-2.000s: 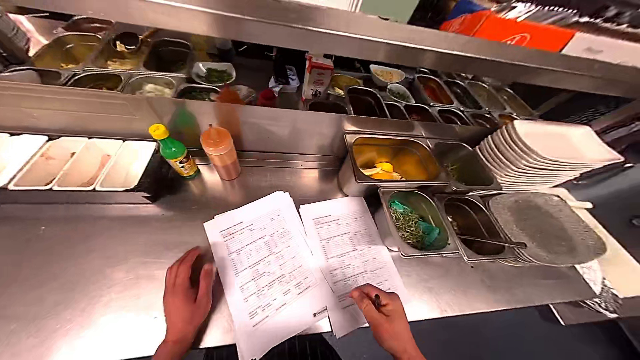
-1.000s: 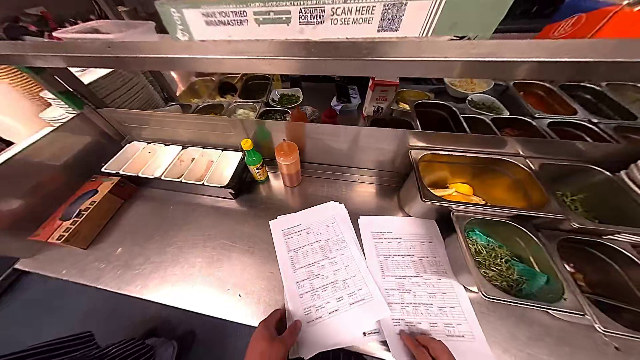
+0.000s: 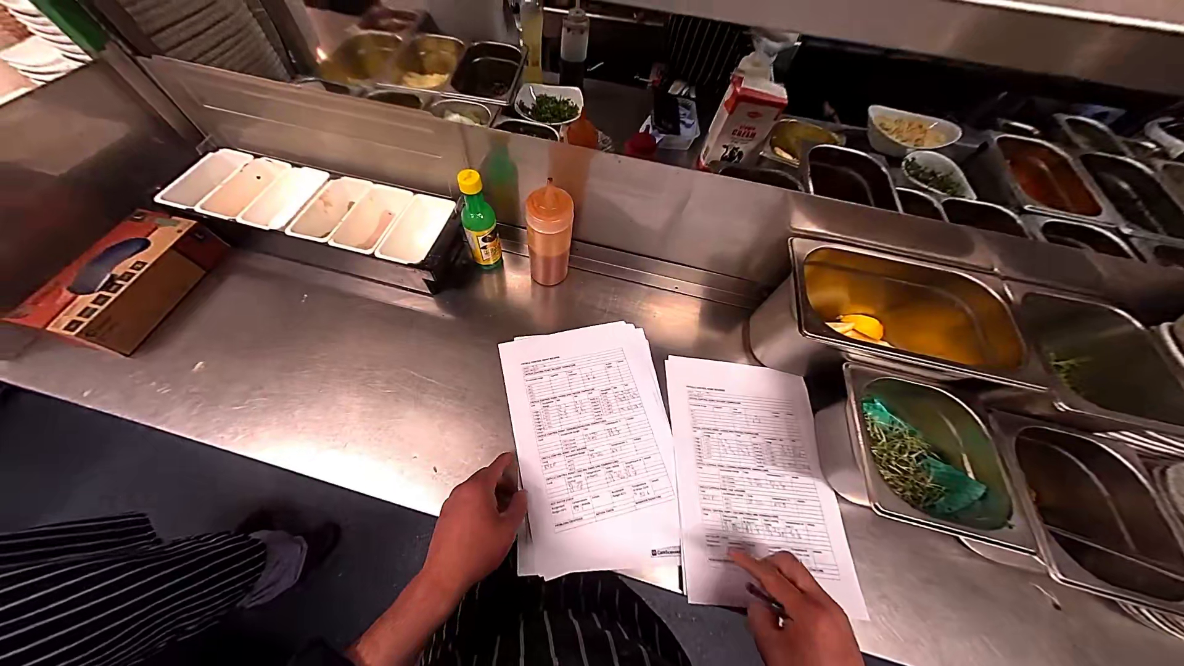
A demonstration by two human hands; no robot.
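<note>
Two stacks of printed forms lie side by side on the steel counter. My left hand (image 3: 479,523) rests at the lower left edge of the left stack (image 3: 592,444), thumb and fingers apart; whether it pinches the sheets is hard to tell. On the lower part of the right stack (image 3: 754,462) is my right hand (image 3: 800,606), which holds a dark pen (image 3: 766,597) and has its index finger extended on the paper. Behind the stacks stand a green bottle with a yellow cap (image 3: 479,222) and a squeeze bottle of orange-brown sauce (image 3: 549,233).
Steel pans, one with herbs and green netting (image 3: 916,462), another with yellow pieces (image 3: 911,305), border the papers at right. White containers (image 3: 324,208) line the back left, near a cardboard box (image 3: 120,277). A person's striped trouser leg (image 3: 139,578) shows lower left.
My left hand has come to the left stack's edge, from the bare counter two seconds ago. My right hand remains at the right stack's lower part. The view has shifted.
</note>
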